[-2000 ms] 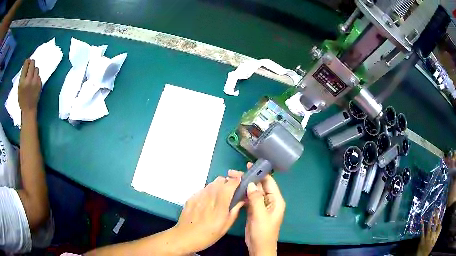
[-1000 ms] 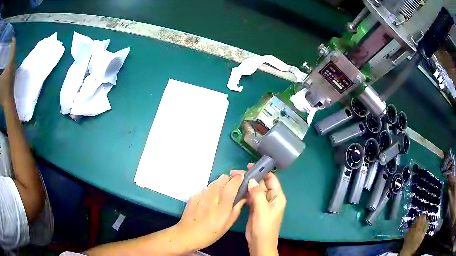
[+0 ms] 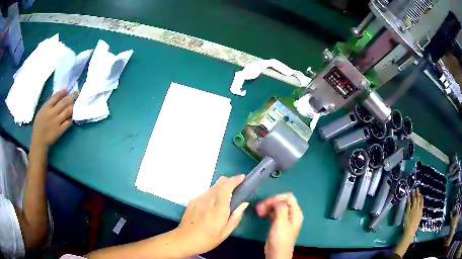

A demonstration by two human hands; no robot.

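Note:
A grey handheld unit (image 3: 284, 145) with a drum head and straight handle is held in front of the press base (image 3: 247, 137). My left hand (image 3: 208, 218) is closed around its handle. My right hand (image 3: 283, 222) is just right of the handle, apart from it, with fingers curled and slightly blurred; nothing shows in it. The drum head covers part of the base's near side. The press head (image 3: 338, 83) with its dark nameplate stands behind and to the right. The unit's opening is not visible.
A flat white stack (image 3: 183, 144) lies left of the press. Crumpled white sleeves (image 3: 96, 83) lie far left, where a neighbour's hand (image 3: 53, 117) touches one. Grey units (image 3: 344, 195) cluster at right, beside black small parts (image 3: 431, 195) and another person's hand (image 3: 414, 210). A white strip (image 3: 263, 65) lies behind the base.
My right hand has come off the handle and moved right and down. The left neighbour's hand has moved onto a crumpled sleeve. A hand at right has moved up beside the black parts.

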